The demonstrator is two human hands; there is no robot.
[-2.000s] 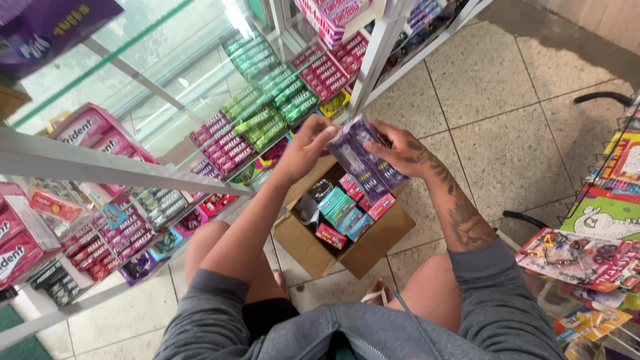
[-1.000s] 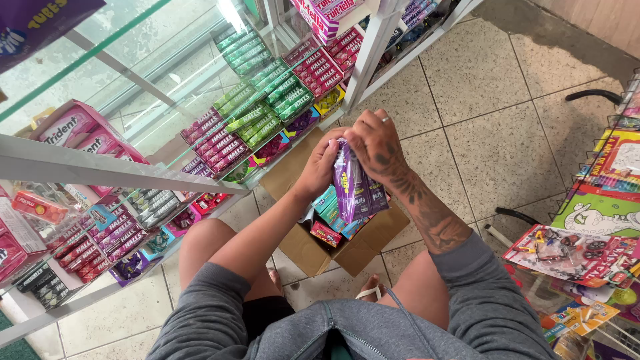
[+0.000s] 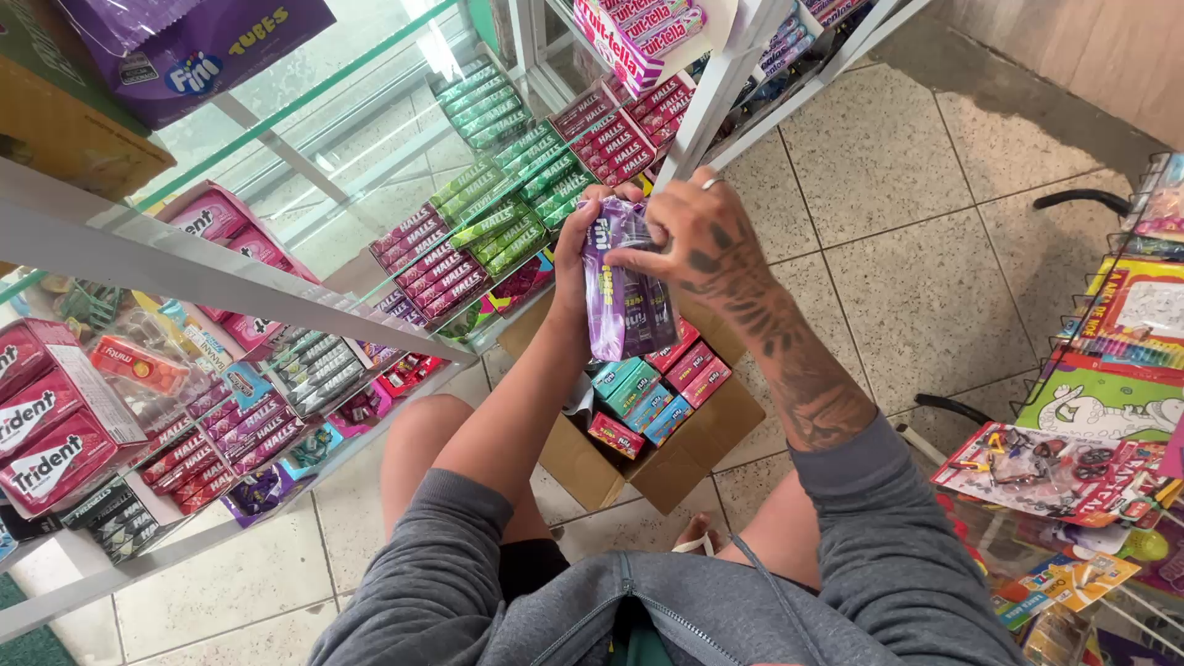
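My left hand (image 3: 575, 264) is closed around the left side and top of a purple Fini Tubes candy pack (image 3: 608, 287) in clear film. With thumb and bent fingers, my right hand (image 3: 698, 231), tattooed and ringed, grips the film at the pack's upper right. The pack hangs upright above an open cardboard box (image 3: 689, 462) on the floor between my legs. Inside the box lie several small Fini candy boxes, among them teal ones (image 3: 626, 384), blue ones and red ones (image 3: 615, 435). Part of the box is hidden by the pack and my hands.
On my left a glass-shelved display case (image 3: 305, 102) with a white metal frame (image 3: 231, 287) holds rows of Halls sticks (image 3: 444, 277) and Trident boxes (image 3: 55, 416). A wire rack (image 3: 1064, 361) with coloring books and toy packs stands at the right, with black feet near the tiled floor.
Since two seconds ago the pack has turned more upright, and my right hand has shifted from its right side to its top right corner. The pack remains held above the box.
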